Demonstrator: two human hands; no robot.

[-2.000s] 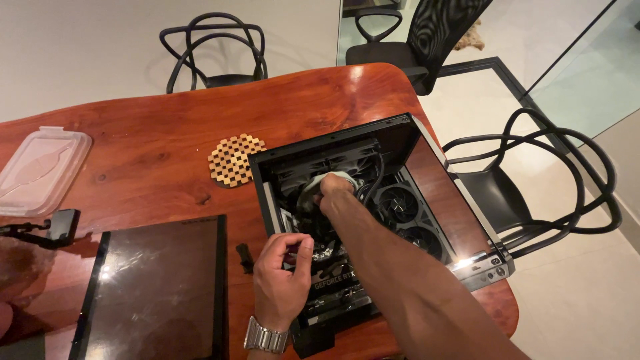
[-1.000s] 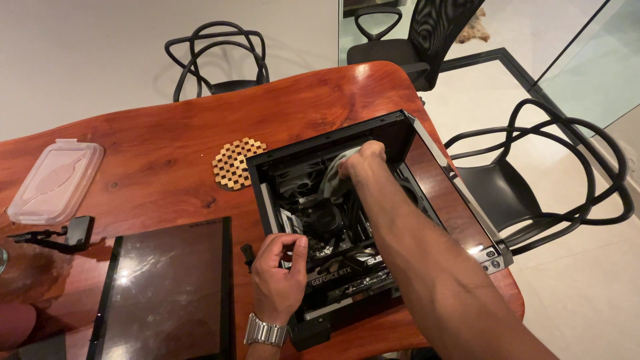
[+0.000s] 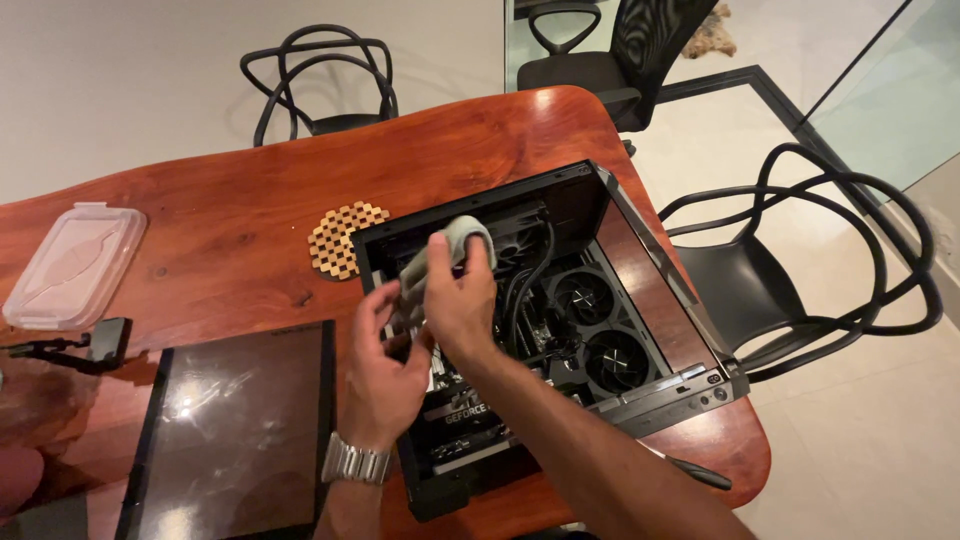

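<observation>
A black desktop computer case (image 3: 450, 502) lies on its side with its interior exposed, on a reddish wooden table. Over its upper left part, my right hand (image 3: 461, 300) grips a light grey-green cloth (image 3: 472, 229). My left hand (image 3: 386, 360), with a metal watch on the wrist, is raised beside the cloth's lower end, fingers curved; whether it grips the cloth is unclear. Two round fans (image 3: 616, 361) show on the right inside the case. A graphics card (image 3: 465, 412) bearing GeForce lettering is below my hands, partly hidden by my right forearm.
A dark glass side panel (image 3: 240, 427) lies left of the case. Farther left are a plastic lid or container (image 3: 75, 266) and a black clamp-like device (image 3: 109, 345). A checkered wooden trivet (image 3: 337, 244) touches the case's corner area. Black chairs (image 3: 739, 281) surround the table.
My right hand has come left and up out of the case's upper interior with the cloth. My left hand has risen from the case's left edge to beside the cloth.
</observation>
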